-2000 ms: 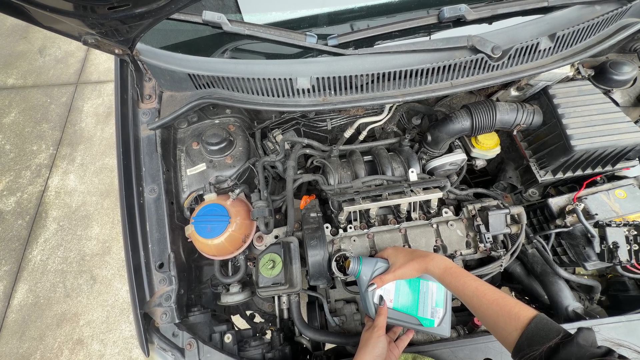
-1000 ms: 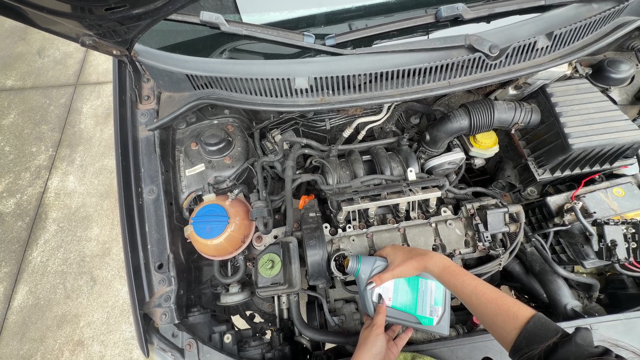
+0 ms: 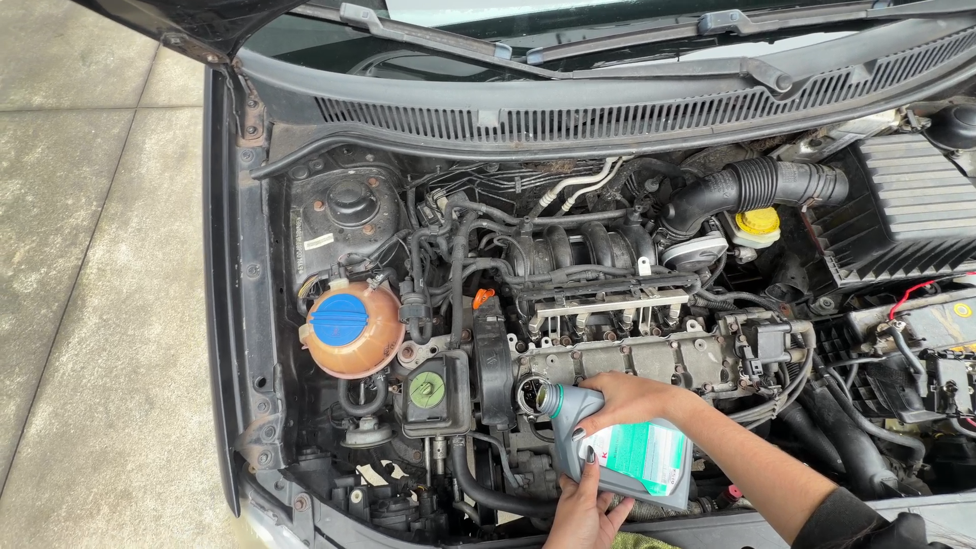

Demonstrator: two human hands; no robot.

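A grey plastic oil bottle [image 3: 568,446] with a green-and-white label lies tipped over the engine, its uncapped neck at the open oil filler neck [image 3: 528,390]. My right hand [image 3: 629,400] grips the bottle from above, near its neck. From below, my left hand [image 3: 585,507] supports its lower side, thumb against the label. Whether oil is flowing cannot be told. The metal valve cover [image 3: 648,357] extends to the right of the filler. Left of it are a black reservoir with a green cap [image 3: 427,390] and an orange coolant expansion tank with a blue cap [image 3: 339,320].
An orange dipstick handle [image 3: 483,297] stands behind the filler. The ribbed air filter box [image 3: 923,206], intake hose [image 3: 751,185] and yellow-capped brake fluid reservoir [image 3: 758,221] are at the right rear. The battery [image 3: 934,316] is at far right. Green cloth [image 3: 637,540] shows at the front edge.
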